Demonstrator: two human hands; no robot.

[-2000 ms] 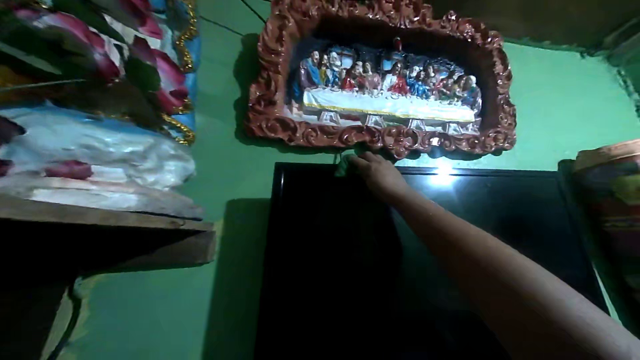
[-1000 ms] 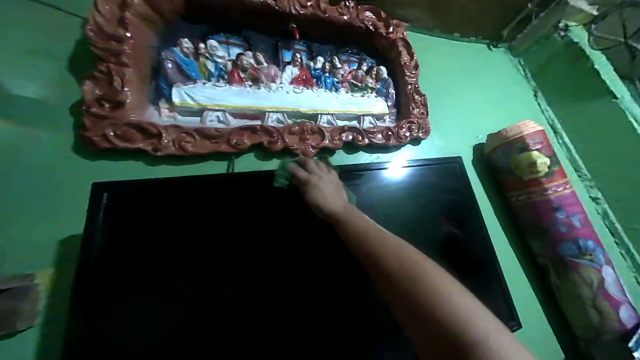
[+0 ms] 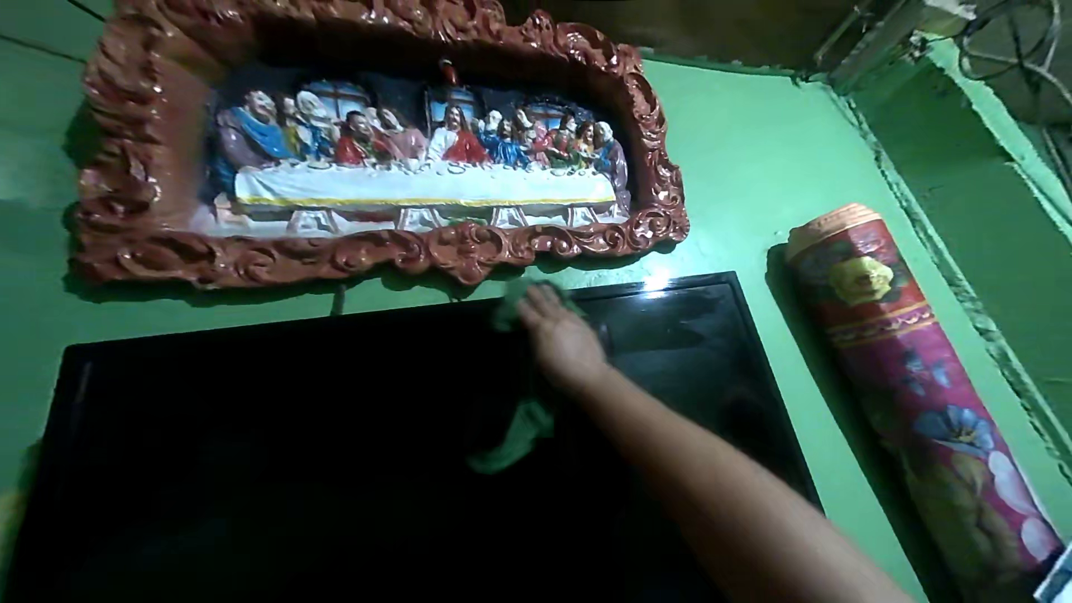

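My right hand (image 3: 563,339) grips a green cloth (image 3: 521,437) at the top edge of a black flat-screen television (image 3: 276,435). Part of the cloth shows above my fingers, and another part hangs below the hand in front of the dark screen. The palm side and much of the bunched cloth are hidden. My left hand is out of the frame. A bright reflection shows on the television's top edge, to the right of my hand.
Just above the television hangs a Last Supper relief in an ornate reddish-brown frame (image 3: 469,251). A rolled floral sheet (image 3: 904,368) leans on the green wall (image 3: 720,167) at the right. Cables (image 3: 1017,50) hang in the upper right corner.
My right hand has moved to the right along the television's top edge with the cloth. The view has swung right; the shelf and flowers seen earlier are out of frame.
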